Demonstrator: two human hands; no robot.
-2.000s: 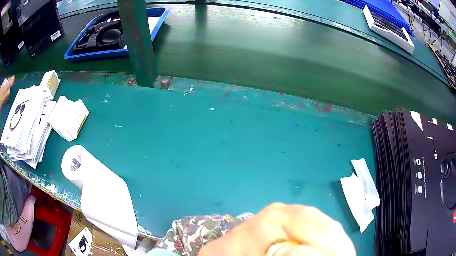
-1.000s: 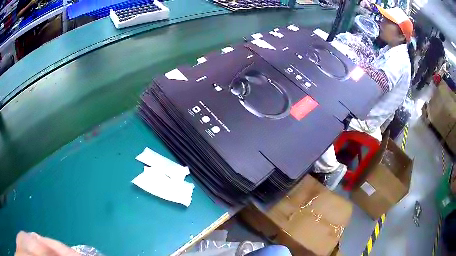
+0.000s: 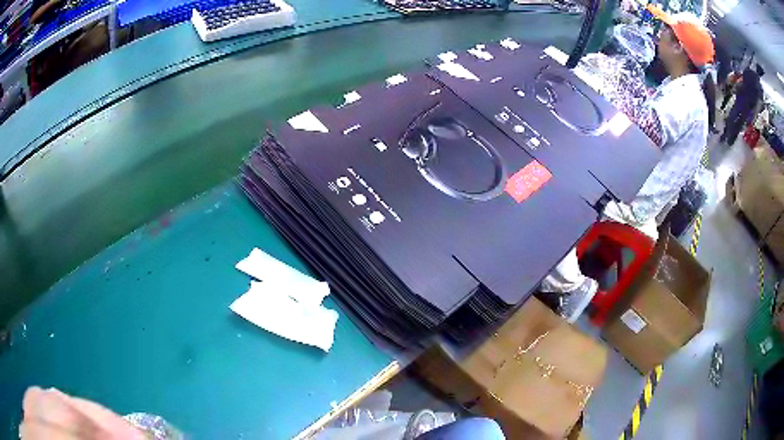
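A large stack of flat black box blanks (image 3: 438, 185) lies on the right part of the green bench, overlapping, with headphone pictures and red label blocks on top. White scrap paper (image 3: 288, 301) lies on the bench just left of the stack. One hand, seemingly my right hand (image 3: 64, 417), is at the lower left edge, cut off and blurred, with a patterned sleeve to its right. It is well left of the scrap paper and the blanks. Its fingers and anything it holds cannot be made out. My left hand is not seen.
A dark green conveyor (image 3: 155, 142) runs behind the bench (image 3: 129, 318), with a white tray (image 3: 245, 19) beyond. Brown cartons (image 3: 537, 365) stand below the bench's right end. A person in an orange cap (image 3: 675, 129) sits on a red stool (image 3: 623, 266) at right.
The view has swung right from the paper roll and manual stack to the box blanks. Over the last second it has barely shifted, and the hand stays at the lower left.
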